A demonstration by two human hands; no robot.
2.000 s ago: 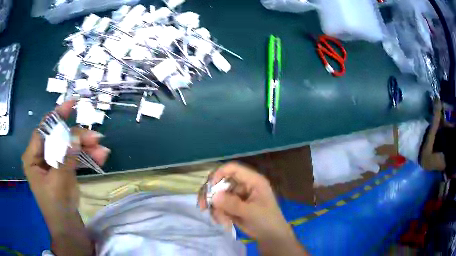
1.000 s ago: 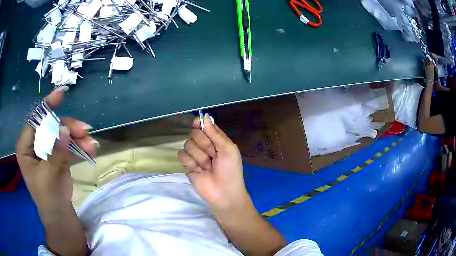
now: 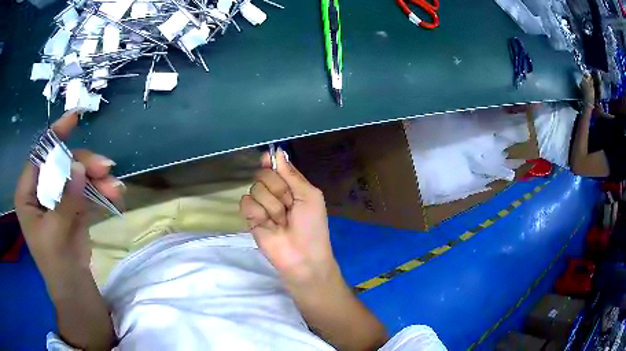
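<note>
My left hand (image 3: 65, 185) holds a bunch of thin metal rods with overlapping white labels (image 3: 54, 175), over the bench's front edge at the left. My right hand (image 3: 287, 212) pinches one small metal rod with a bit of white (image 3: 274, 158) between thumb and finger over my lap; most of it is hidden by the fingers. A loose pile of white-tagged metal rods (image 3: 110, 38) lies on the dark green mat (image 3: 254, 82) at the upper left, beyond my left hand.
A slim green tool (image 3: 332, 48) lies on the mat. Red-orange looped handles (image 3: 420, 12) and a dark small item (image 3: 520, 60) lie to its right. A cardboard box (image 3: 384, 175) with white bags (image 3: 460, 168) stands below the bench. Another person's arm (image 3: 587, 140) shows at the right.
My right hand has risen and turned upright, pinching the small rod at its fingertips. My left hand still holds the bunch. The view has tilted down and shifted, moving the pile up in the picture.
</note>
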